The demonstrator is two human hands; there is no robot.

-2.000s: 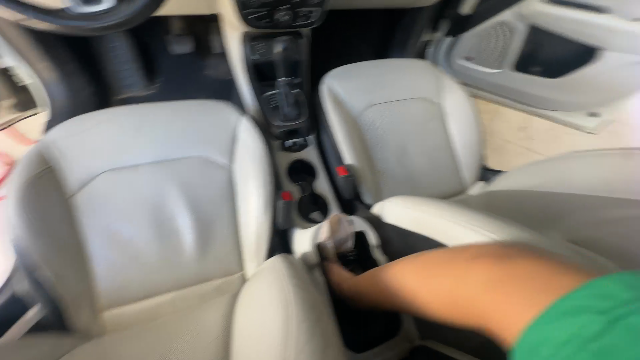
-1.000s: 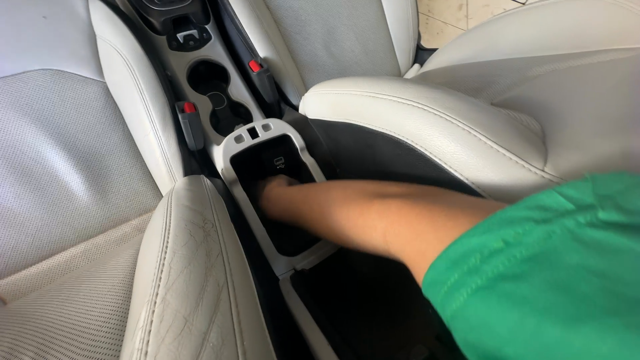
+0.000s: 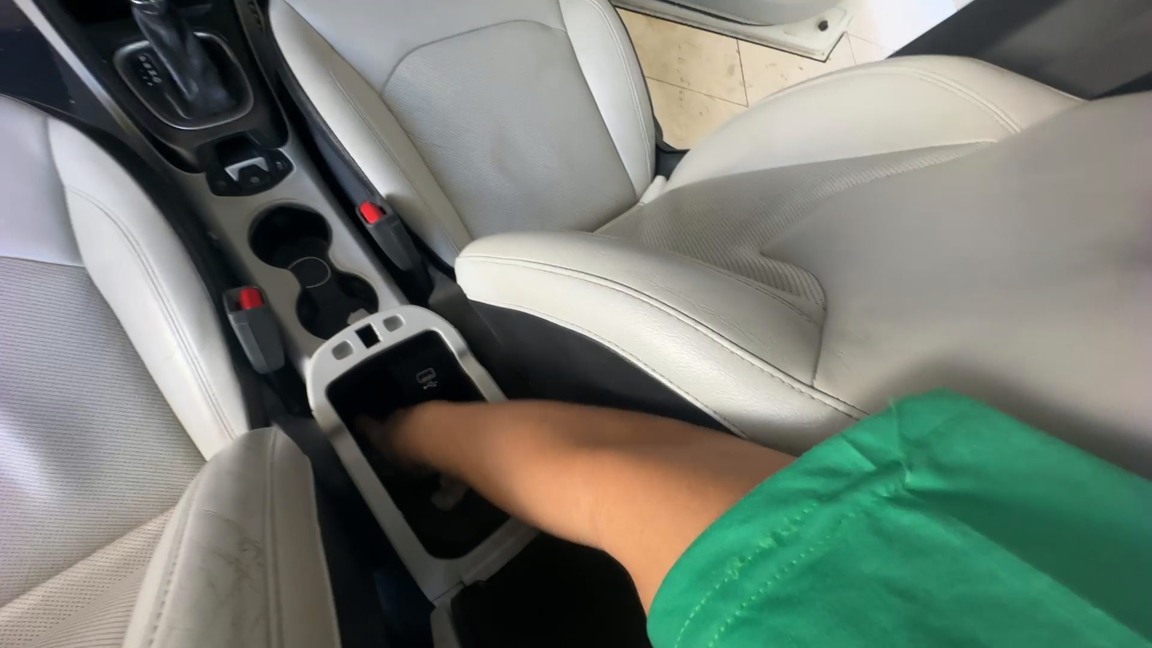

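My right hand (image 3: 391, 441) reaches down inside the open center console bin (image 3: 409, 562) of a car; the forearm comes in from the right, out of a green sleeve. The fingers are blurred and lost in the bin's dark interior, so whether they hold anything does not show. A small pale thing (image 3: 448, 493) lies in the bin below the wrist. Just ahead of the bin are the double cup holders (image 3: 310, 270), with a whitish scrap (image 3: 358, 317) at their rear edge. My left hand is out of view.
Light leather front seats (image 3: 531, 117) flank the console, each with a red-button seat belt buckle (image 3: 385, 236) beside it. The gear shift lever (image 3: 180, 58) stands farther forward. A seat backrest (image 3: 648, 319) rises close to my forearm. Tiled floor (image 3: 697, 76) shows past the door sill.
The view has come much closer to the console. My hand was at the bin's front part two seconds ago and is now down inside it, as it was one second ago.
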